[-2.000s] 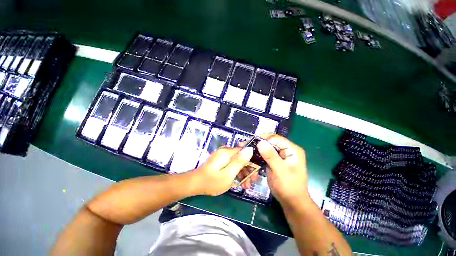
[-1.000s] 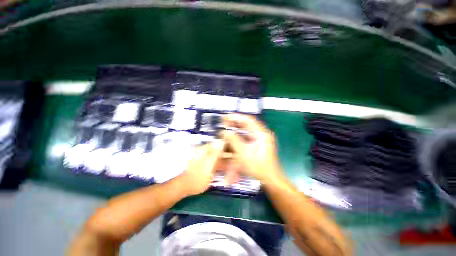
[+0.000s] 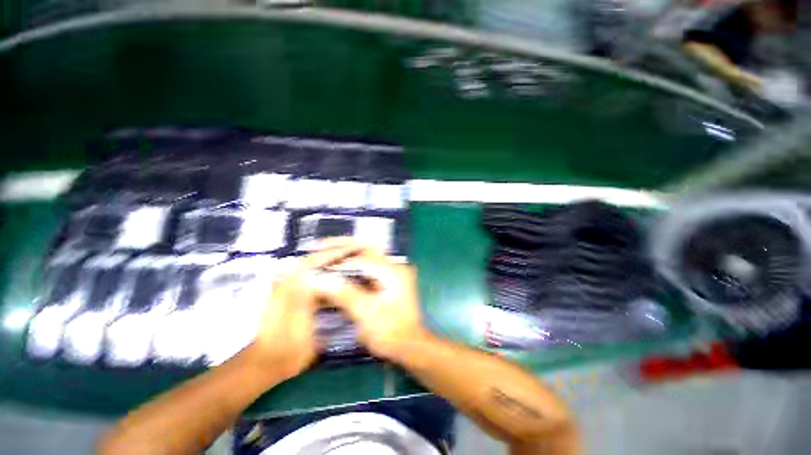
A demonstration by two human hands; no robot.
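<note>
The picture is blurred. My left hand (image 3: 292, 313) and my right hand (image 3: 381, 300) are together over the lower right part of a black blister tray (image 3: 405, 164). Their fingers close around a small front housing (image 3: 360, 281), of which only a dark bit shows; the rest is hidden by the fingers. The tray holds rows of front housings with dark upper and pale lower parts, some sideways in the middle row. Wavy black stacks of keypads (image 3: 569, 275) lie to the right of the tray.
A white desk fan (image 3: 738, 265) with a round dark grille stands at the right, beside the keypad stacks. Small loose parts (image 3: 480, 73) lie on the green bench top beyond the white stripe. A red object (image 3: 689, 362) is below right. Another person's arm (image 3: 725, 64) shows at the upper right.
The view has swung to the right: tray, hands and keypad stacks sit further left, the fan shows more fully, and the tray stack at the left is gone from view. My hands stay together.
</note>
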